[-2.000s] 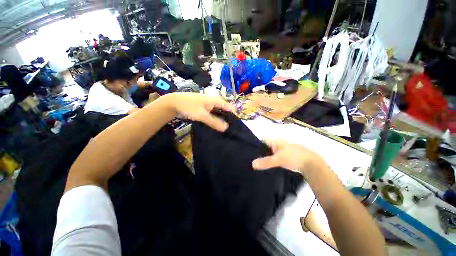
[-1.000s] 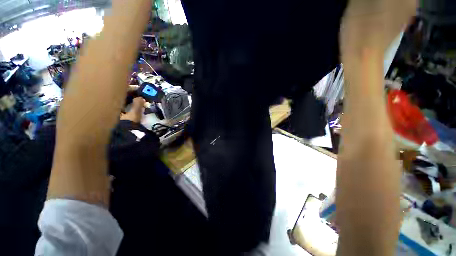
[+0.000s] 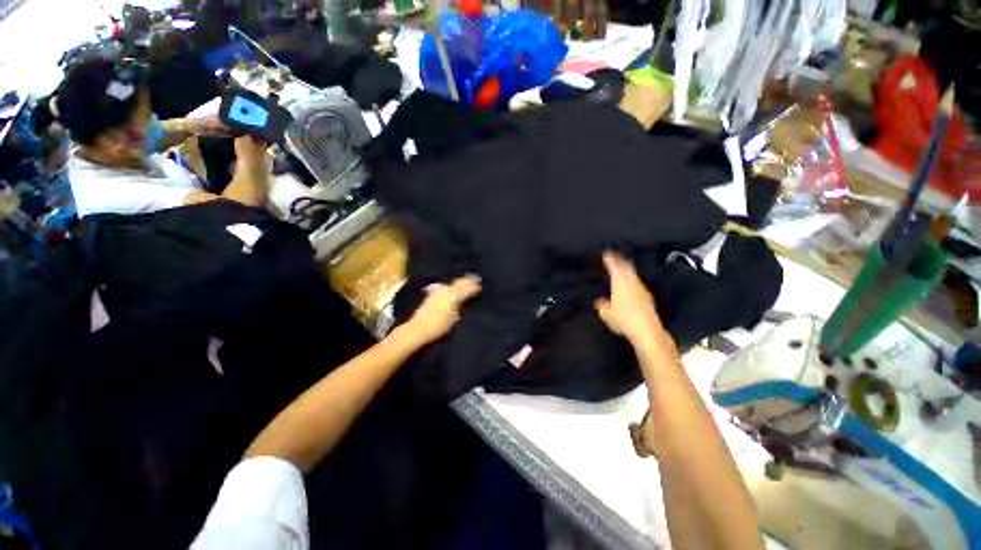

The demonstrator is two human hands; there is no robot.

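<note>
A large black garment (image 3: 635,183) lies spread over the white sewing table (image 3: 559,424), with folds bunched towards its front edge. A small pale pink label (image 3: 521,356) shows on it. My left hand (image 3: 443,310) is at the garment's left front part, its fingers on the cloth; whether they pinch it is unclear. My right hand (image 3: 627,301) is at the front middle of the garment, thumb and forefinger apart over the cloth. The sewing machine (image 3: 861,473) with a blue stripe is to the right of my right forearm. Its needle area cannot be made out.
A pile of black garments with pale tags (image 3: 161,312) is at the left. A green cup (image 3: 884,285) with rods stands behind the machine. A person in white (image 3: 124,177) works at another machine (image 3: 328,134). White strips (image 3: 753,54) hang behind the table.
The garment, raised high between my hands a second ago, now lies spread on the table. Both hands have come down to its front part.
</note>
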